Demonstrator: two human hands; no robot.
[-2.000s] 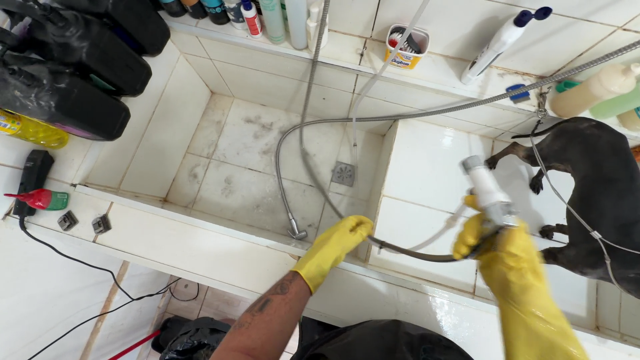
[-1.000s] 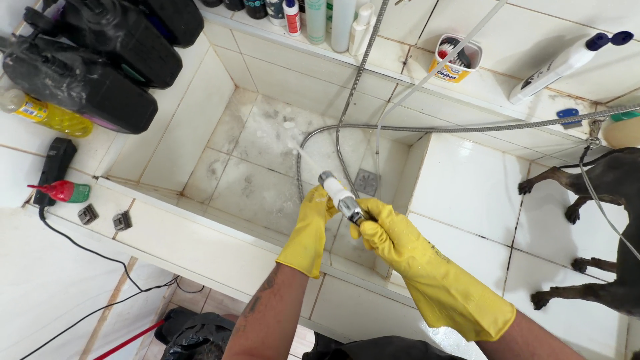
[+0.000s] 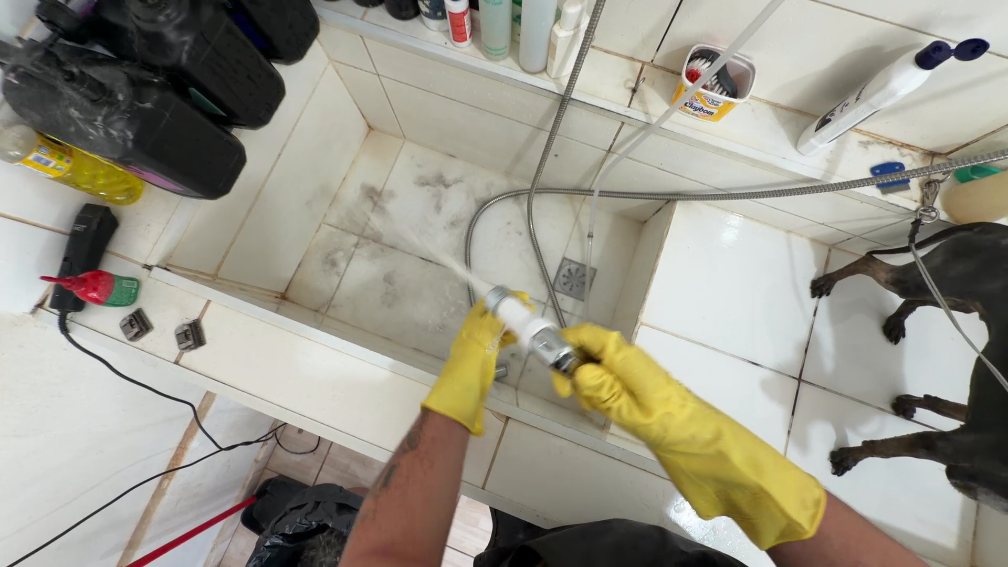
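Observation:
My right hand [image 3: 606, 374], in a yellow rubber glove, grips the metal end of a white and chrome spray nozzle [image 3: 524, 321]. A jet of water [image 3: 449, 264] shoots from its tip toward the left side of the tiled basin [image 3: 402, 236]. My left hand [image 3: 476, 342], in a matching glove, is at the front part of the nozzle; its fingers are partly hidden behind it. Dark loose hair or dirt [image 3: 378, 213] lies on the basin floor. A metal drain cover [image 3: 574, 278] is beyond the nozzle, with a flexible metal hose [image 3: 543, 197] looping near it.
A dark-coated dog [image 3: 976, 315] stands on the raised white tiles at right, tethered by a cord [image 3: 945, 295]. Black jugs [image 3: 150, 118] line the left ledge above a corded clipper [image 3: 83, 244]. A tub of swabs [image 3: 713, 83] and bottles [image 3: 496, 27] stand along the back ledge.
Both hands came together on the nozzle, which only my right hand held two seconds ago, near the dog. Water now sprays into the basin. The view has shifted.

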